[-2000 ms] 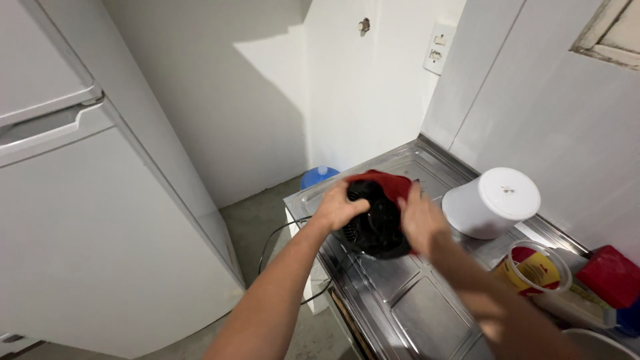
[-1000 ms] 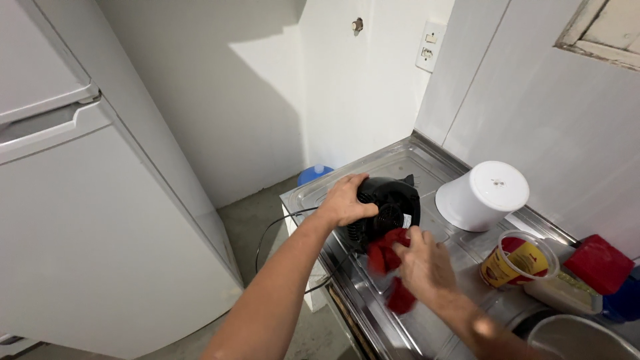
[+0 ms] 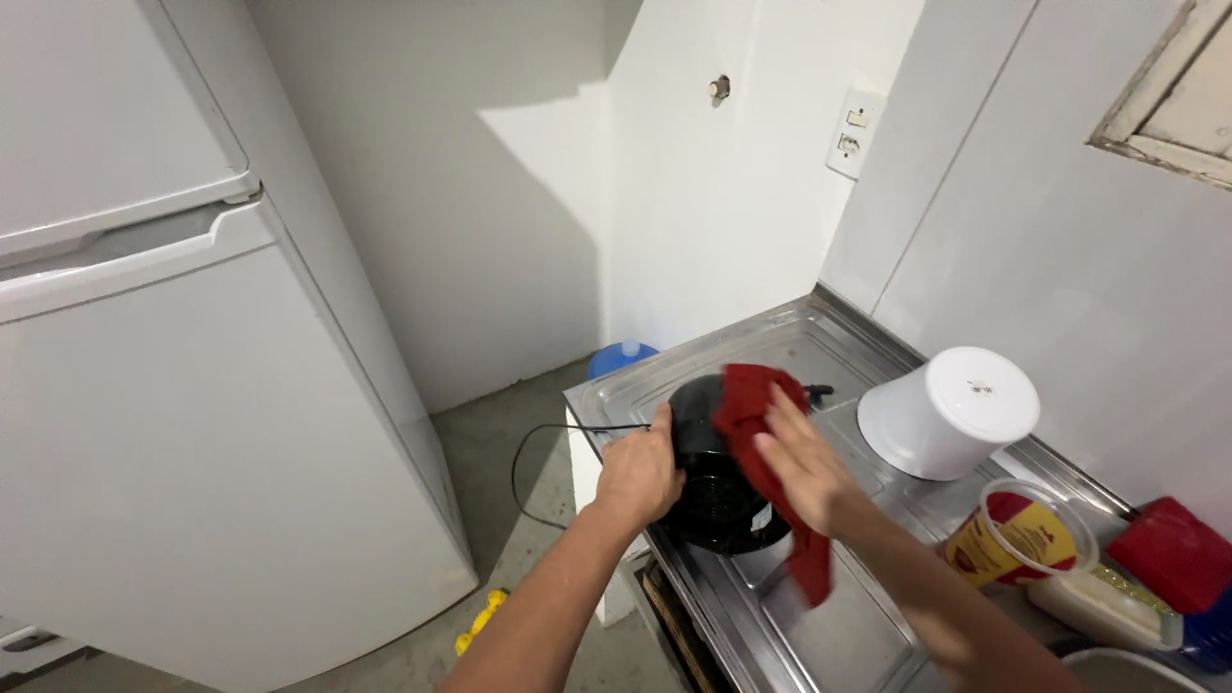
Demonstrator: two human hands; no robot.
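A black corded appliance (image 3: 717,481) rests tilted on the stainless steel sink counter (image 3: 847,597), its thin black cord hanging past the counter's left edge. My left hand (image 3: 640,474) grips the appliance's left side. My right hand (image 3: 808,462) presses a red cloth (image 3: 760,414) against the appliance's right side, fingers extended over it; the cloth's lower end hangs down and is blurred. What kind of appliance it is, I cannot tell.
Right of the appliance, an upturned white container (image 3: 910,419) stands near a clear plastic cup with a red and yellow label (image 3: 1020,539). A refrigerator (image 3: 192,433) stands left. A blue water jug (image 3: 619,358) sits behind the counter's left edge.
The red cloth and my right hand have moved up from the appliance's lower part to its upper right side since one second ago. My left hand still holds the appliance's left side.
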